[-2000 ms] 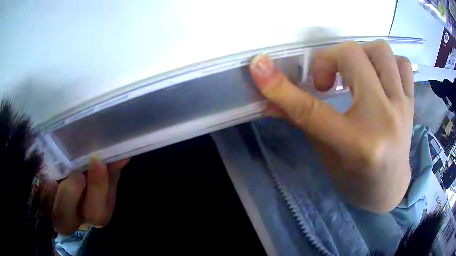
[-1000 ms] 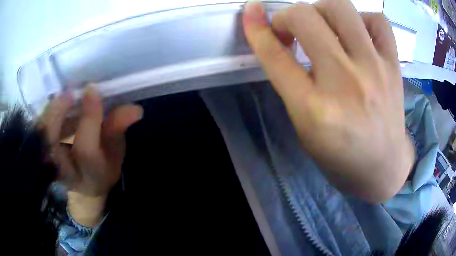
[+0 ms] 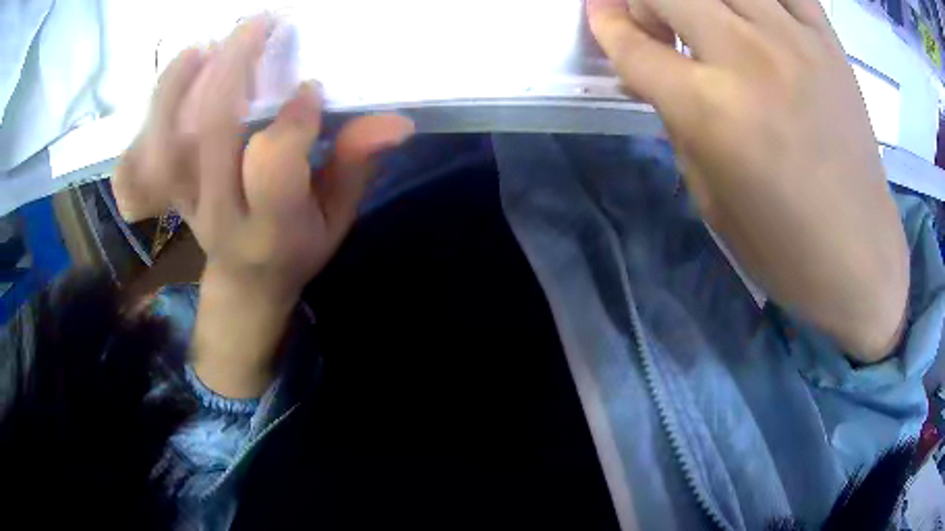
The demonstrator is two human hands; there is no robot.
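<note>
The long white panel frame lies across the top of the view, overexposed and cut off by the upper edge, so its windows cannot be made out. My left hand is blurred at the frame's left end, fingers spread over and along its near edge; whether it grips is unclear. My right hand is at the frame's right part, with thumb and fingertips on it near the top edge, partly cut off. The right hand holds the frame there.
The bench's near edge shows at the right. A pale, crumpled sheet or cloth lies at the upper left. Below the bench at the left are a blue item and a brown surface. My jacket and black clothing fill the lower middle.
The panel has moved up in the view and now lies nearly level. My left hand has moved up and right, its fingers more spread. The right hand has shifted up and right.
</note>
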